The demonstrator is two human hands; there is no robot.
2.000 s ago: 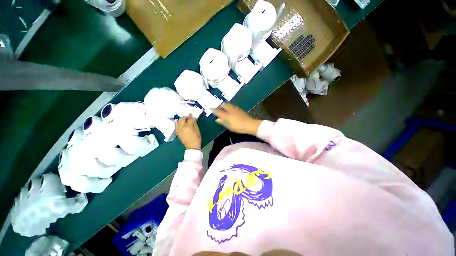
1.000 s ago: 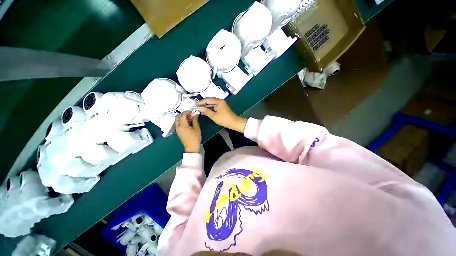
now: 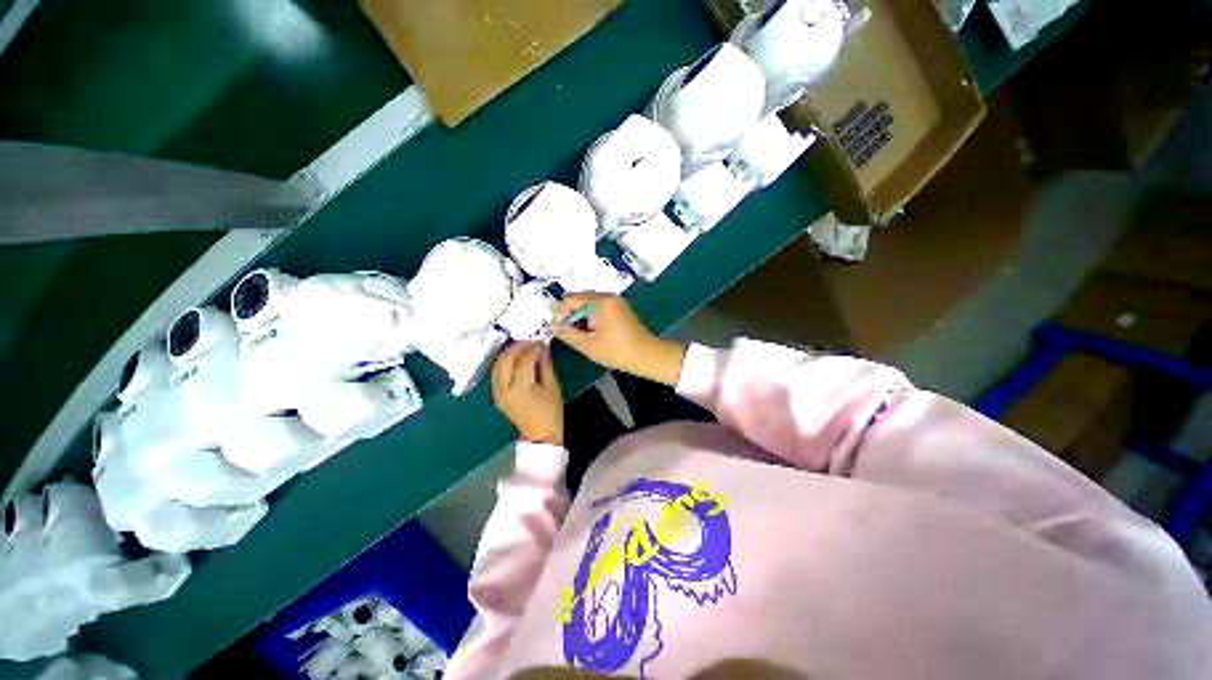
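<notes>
White security cameras stand in a slanting row on the green bench. The unit in front of me has a round head (image 3: 463, 284) and a white bracket (image 3: 528, 314) sticking out toward me. My left hand (image 3: 529, 391) has its fingers pinched at the near edge of this bracket. My right hand (image 3: 619, 332) holds a thin teal stick tool (image 3: 580, 316), its tip at the bracket. The tip and the fingertips' exact contact are too small to see clearly. More round-headed units (image 3: 552, 230) stand up to the right.
Left are tightly packed cameras with dark lenses (image 3: 255, 295) and plastic-covered units (image 3: 87, 571). An open cardboard tray (image 3: 917, 120) is at the upper right, flat cardboard (image 3: 485, 47) at the top. A blue bin (image 3: 423, 571) with white parts is below the bench. A grey bar (image 3: 146, 194) crosses the left.
My right hand has come left from the neighbouring unit to this bracket, and the teal tool now shows in its fingers. My left hand has shifted to the bracket's near edge. The view has shifted.
</notes>
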